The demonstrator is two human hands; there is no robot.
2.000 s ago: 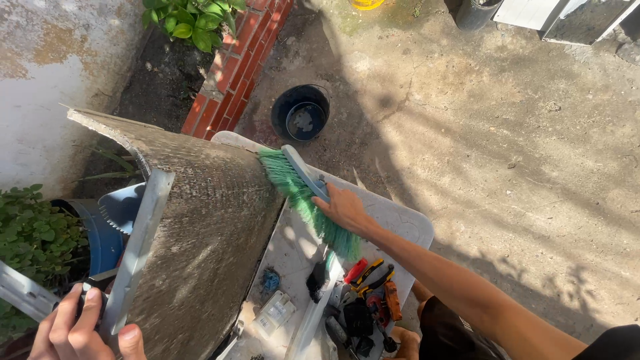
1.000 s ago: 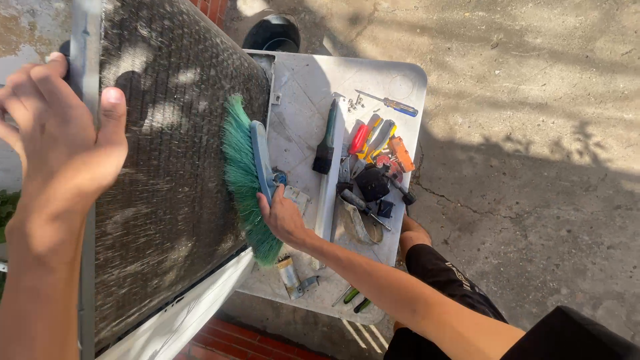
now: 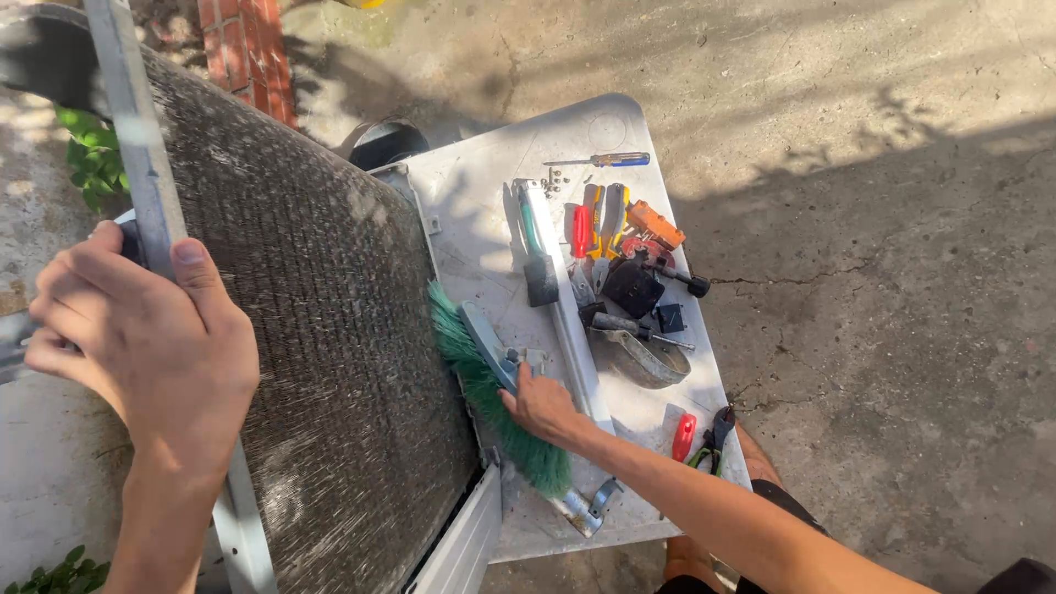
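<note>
My left hand (image 3: 157, 330) grips the light metal edge frame (image 3: 144, 140) of a large finned panel, which looks like a heat-exchanger coil (image 3: 322, 346), at the left of the view. My right hand (image 3: 540, 404) holds a brush head with a grey-blue back and green bristles (image 3: 503, 412). The bristles lie along the coil's lower edge, above the white table (image 3: 462, 198). A metal strip (image 3: 569, 330) lies beside my right hand, with a small paintbrush (image 3: 538, 264) on it. The bristles hide part of the tabletop.
On the table are a screwdriver (image 3: 610, 160), small screws (image 3: 554, 180), yellow-handled pliers (image 3: 612, 219), a red-handled tool (image 3: 581, 231), a curved metal band (image 3: 643, 363) and cutting pliers (image 3: 718, 437). A dark bucket (image 3: 386, 144) stands behind the table, near a red brick border (image 3: 247, 58).
The brush has moved down the coil to its edge by the table. My left hand still holds the metal frame. The view has shifted.
</note>
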